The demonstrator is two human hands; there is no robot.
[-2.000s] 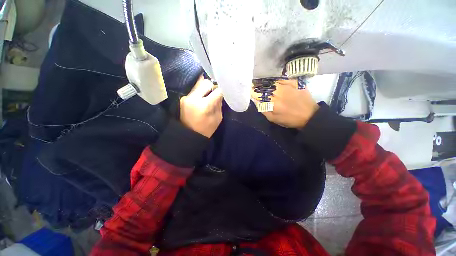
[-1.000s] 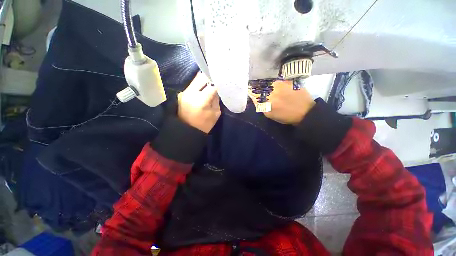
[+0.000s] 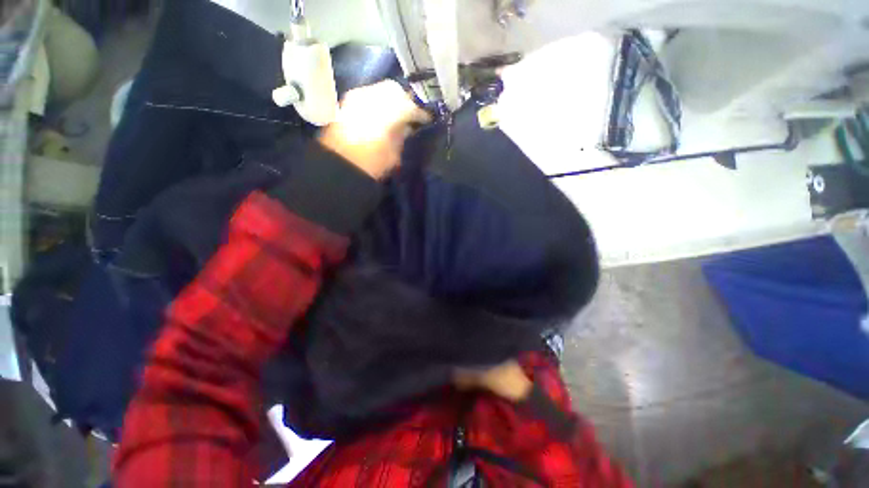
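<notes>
The dark denim garment [image 3: 476, 229] runs from the needle area [image 3: 446, 110] down over my lap and left across the machine table. My left hand [image 3: 372, 124] is beside the needle on its left, overexposed, with bent fingers gripping the cloth at its edge. My right hand [image 3: 495, 379] is low on my lap at the lower edge of the garment. It is blurred and partly covered by cloth, so its grip is unclear.
The lamp [image 3: 309, 81] hangs just left of my left hand. The machine head [image 3: 572, 14] crosses the top. A denim loop [image 3: 621, 105] lies on the white bed [image 3: 667, 214]. Teal handles [image 3: 850, 143] show at the right edge. Blue cloth [image 3: 796, 305] is at lower right.
My right hand has left the needle area and moved down to the garment on my lap. My left hand stays by the needle. The view has shifted, so the machine sits higher.
</notes>
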